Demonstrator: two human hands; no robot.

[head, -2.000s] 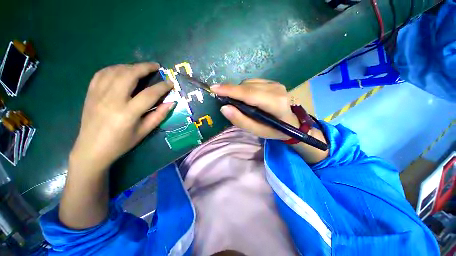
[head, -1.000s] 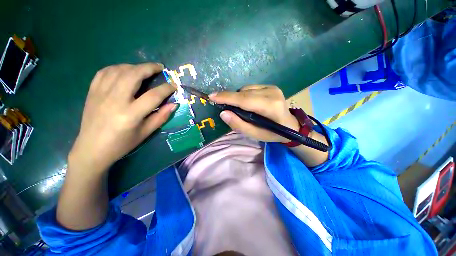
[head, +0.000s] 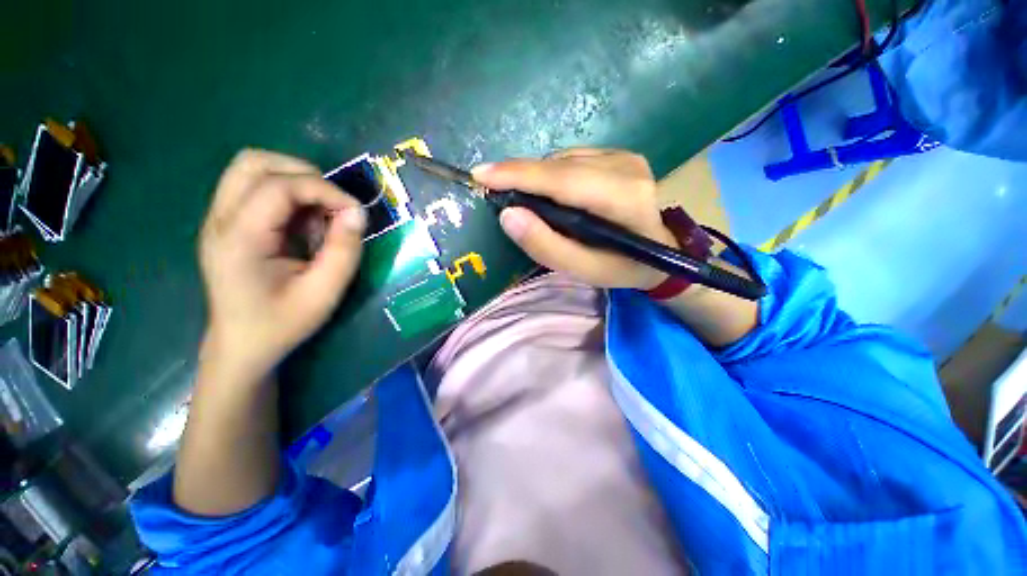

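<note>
My right hand (head: 597,214) holds the black soldering iron (head: 619,239) like a pen. Its tip is near the top board's yellow-orange flex tab (head: 413,147); contact is unclear. My left hand (head: 282,253) has thumb and index finger pinched, with a thin curved line, apparently solder wire (head: 377,198), at the fingertips. A black display screen (head: 363,185) with a white frame lies at the top of the row, partly behind my left fingers. Below it are two green circuit boards, the middle one (head: 396,254) in glare and the lower one (head: 425,307) plain.
Fanned stacks of display screens (head: 53,183) lie at the left on the dark green mat (head: 225,68), with another stack (head: 70,332) below. Pale specks are right of the boards. A blue stool (head: 839,141), cables (head: 866,28) and another person's blue sleeve (head: 966,73) are at upper right.
My left hand has lifted off the display screen and its fingers have pinched together, uncovering the screen. The iron tip has moved up slightly. The view has shifted, and the white pot has left it.
</note>
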